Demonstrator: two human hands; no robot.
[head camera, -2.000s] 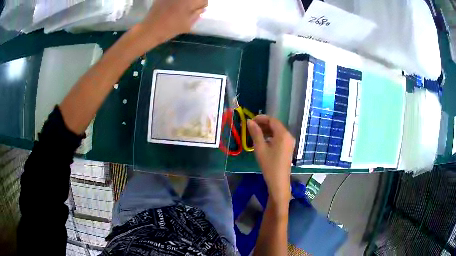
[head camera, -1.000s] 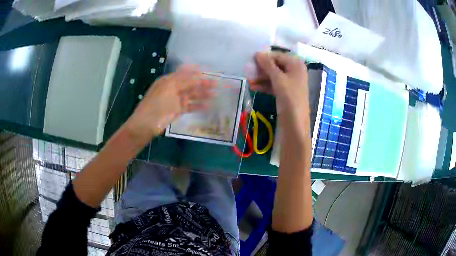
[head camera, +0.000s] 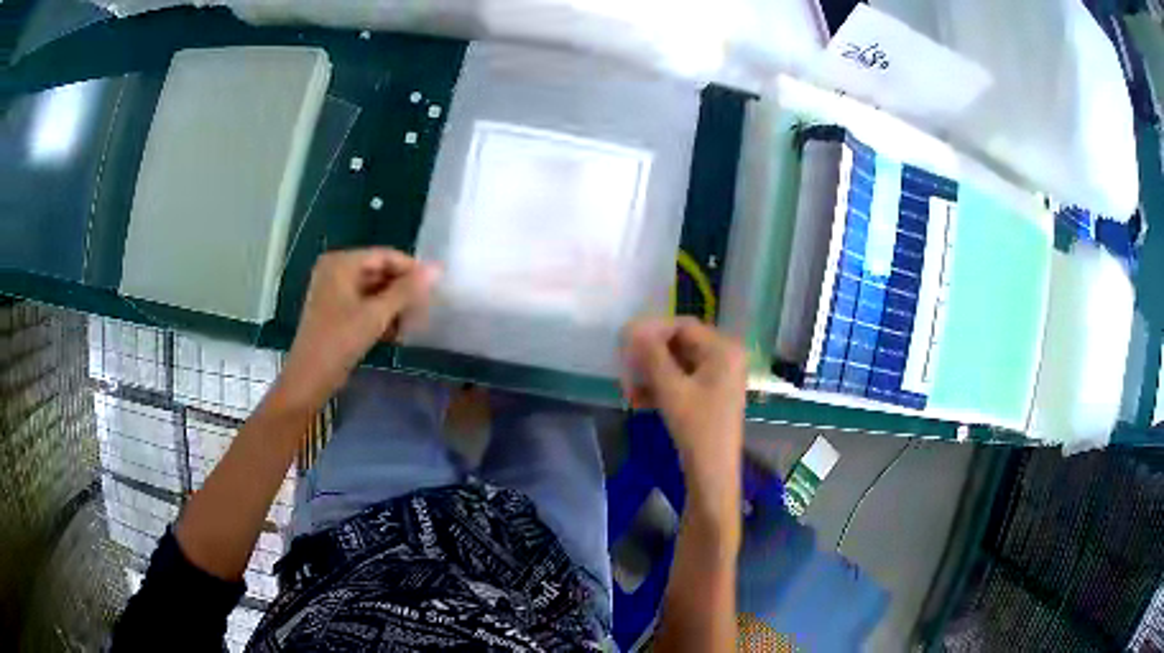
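Note:
A milky film sheet (head camera: 549, 325) lies over the glass and the support box, whose dark-outlined white square (head camera: 557, 211) shows through it. My left hand (head camera: 364, 306) pinches the film's left edge near its front corner. My right hand (head camera: 683, 364) has its thumb and fingers closed on the film's front right corner. Both hands are slightly blurred and the fingertips are hard to see. The scissors' yellow loop (head camera: 693, 283) shows just right of the film; the red loop is hidden.
A pale stacked block (head camera: 223, 179) stands at the left with a clear sheet beside it. Small white scraps (head camera: 411, 138) dot the green bench. Blue cell strings (head camera: 881, 274) lie on mint-green sheets (head camera: 989, 306) at the right. White film piles and a paper slip (head camera: 881, 54) lie at the far side.
The film has come from the far side towards me and now covers the glass and box. Both hands have moved to its near end, the right one coming down from the far side.

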